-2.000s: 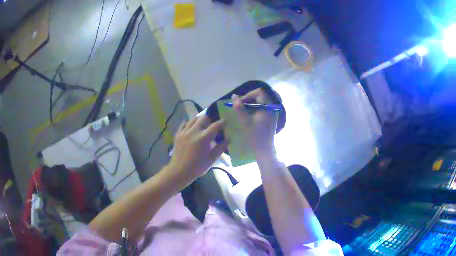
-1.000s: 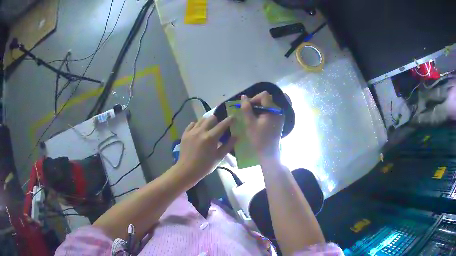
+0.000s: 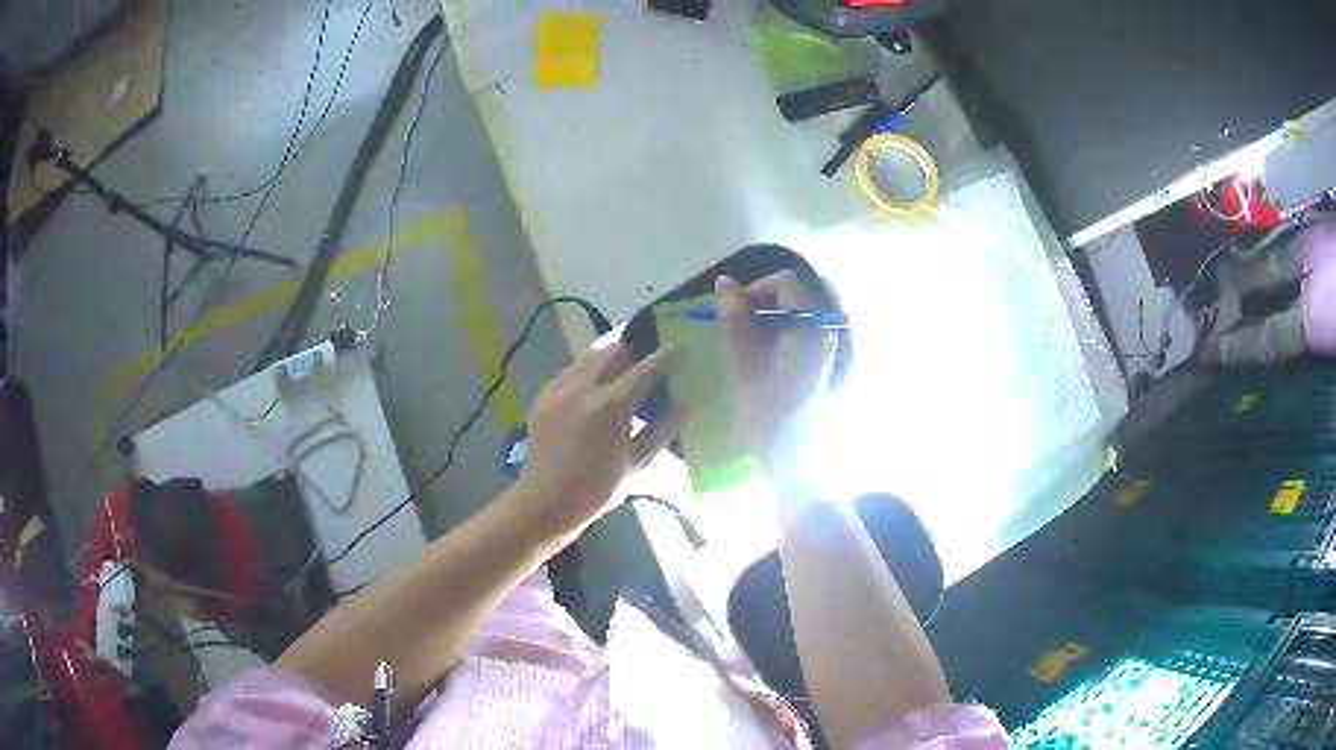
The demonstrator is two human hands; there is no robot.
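A pale yellow-green label sheet point(image 3: 706, 396) lies on the black face of a projector unit point(image 3: 762, 267). My left hand point(image 3: 586, 432) rests at the sheet's left edge, fingers spread and touching it. My right hand point(image 3: 772, 359) grips a blue pen point(image 3: 791, 315), its tip at the top of the sheet. A second black-faced unit point(image 3: 872, 586) stands nearer me, partly under my right forearm. My right hand hides part of the sheet and of the first unit.
A tape roll point(image 3: 897, 175), a black remote-like object point(image 3: 828, 100) and a yellow note point(image 3: 567, 50) lie on the white table point(image 3: 601, 176). Red equipment point(image 3: 220, 542) is on the low white board point(image 3: 366, 454) at left. Teal crates point(image 3: 1172, 542) stand at right. A person's sleeve shows at far right.
The pen and right hand stay at the top of the sheet with only slight shifts. The glare on the table is larger. The view has shifted a little, showing more of a black-and-red object at the top.
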